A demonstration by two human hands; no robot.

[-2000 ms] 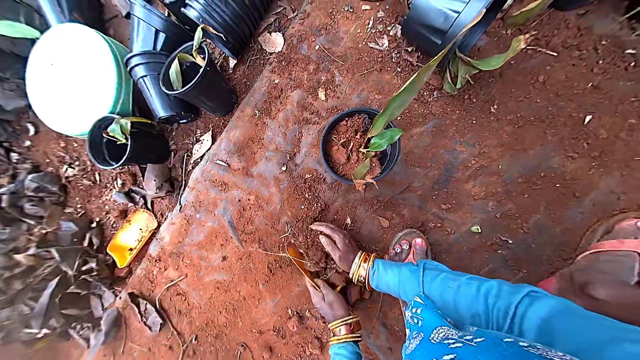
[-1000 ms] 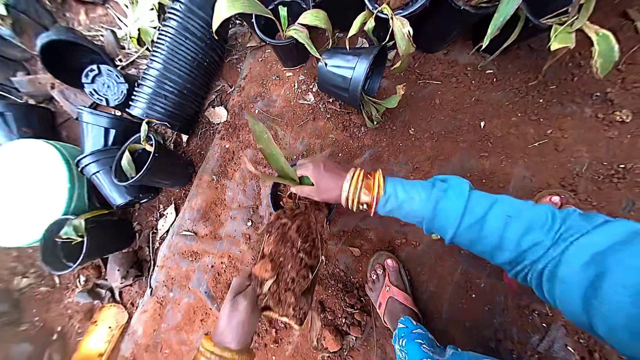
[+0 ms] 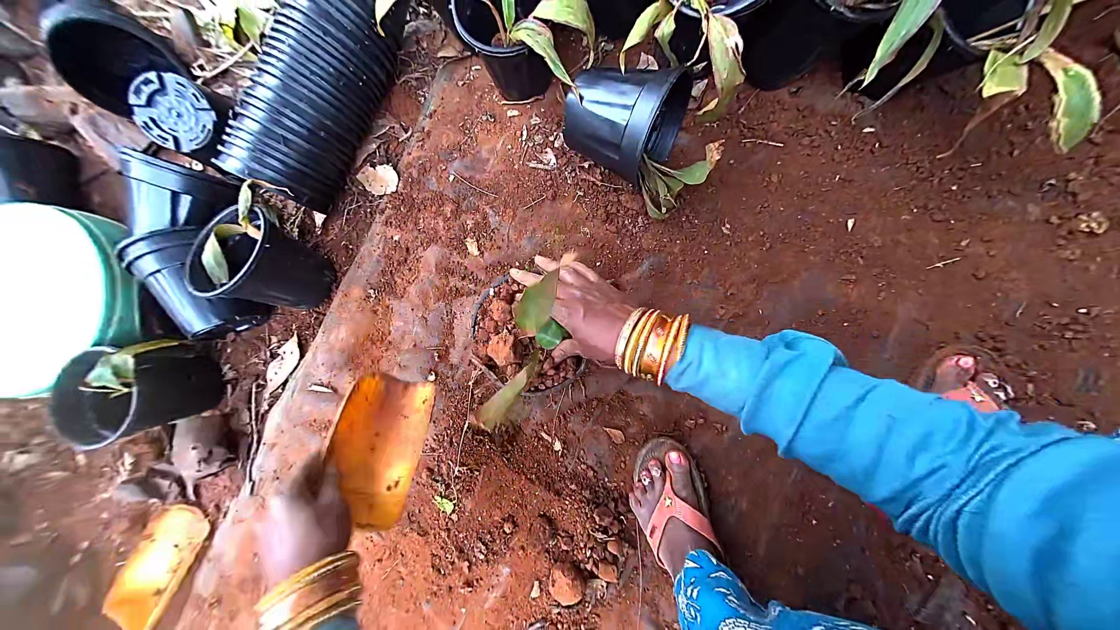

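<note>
A black plastic pot filled with reddish soil stands on the ground, with a leafy seedling leaning in it. My right hand lies over the pot's right side, fingers spread, beside the stem; whether it touches the leaves is unclear. Lower left, my left hand, blurred, grips the end of an orange-yellow scoop, whose blade looks bare apart from dirt specks. A second yellow scoop lies on the ground left of that hand.
Stacked black pots lie at upper left, near tipped pots and a green-and-white bucket. Another pot lies on its side above. Potted plants line the top edge. My sandalled foot stands below the pot.
One second ago my left hand was at a brown fibrous mass beside the pot; now it holds the scoop farther left. My right hand, earlier at the plant's base, is now spread over the soil.
</note>
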